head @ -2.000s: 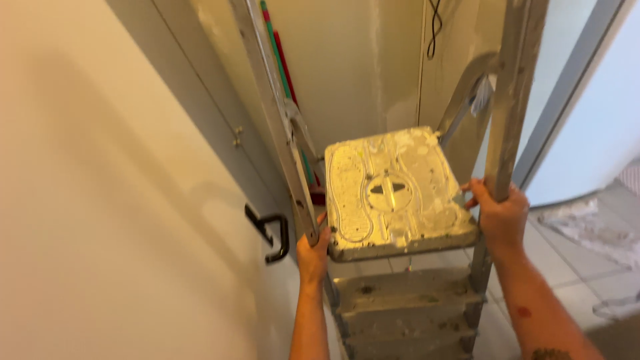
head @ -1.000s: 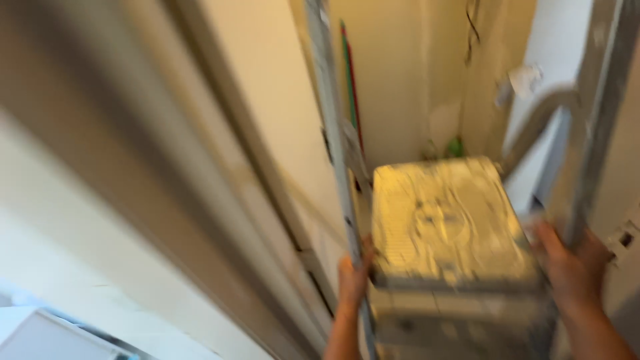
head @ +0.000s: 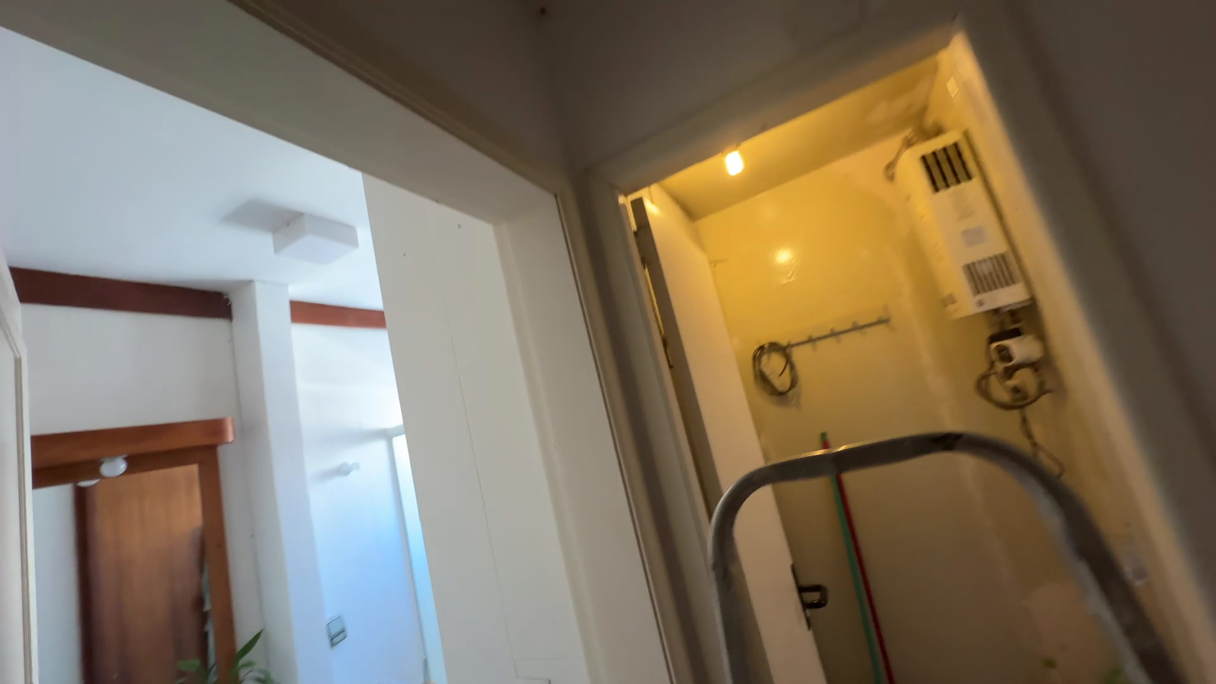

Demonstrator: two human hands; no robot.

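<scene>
The curved metal top rail of a stepladder (head: 888,454) rises from the bottom right, in front of a lit closet doorway. Neither of my hands shows in this view, and the ladder's platform and steps are out of frame too. Behind the rail, a green pole (head: 855,570) and a red pole (head: 872,589) lean against the closet's back wall. A coiled cable (head: 775,370) hangs at the left end of a hook rack (head: 841,332).
A white wall-mounted unit (head: 961,223) hangs high in the closet, with cables below. A lit bulb (head: 732,161) is at its ceiling. The closet door (head: 722,408) stands open at its left. Through the left doorway are a ceiling box (head: 315,238) and a wooden frame (head: 133,439).
The view has swung far upward, from the ladder's platform to the ceiling and upper closet. Both hands, earlier at the ladder's sides by the platform, are out of view.
</scene>
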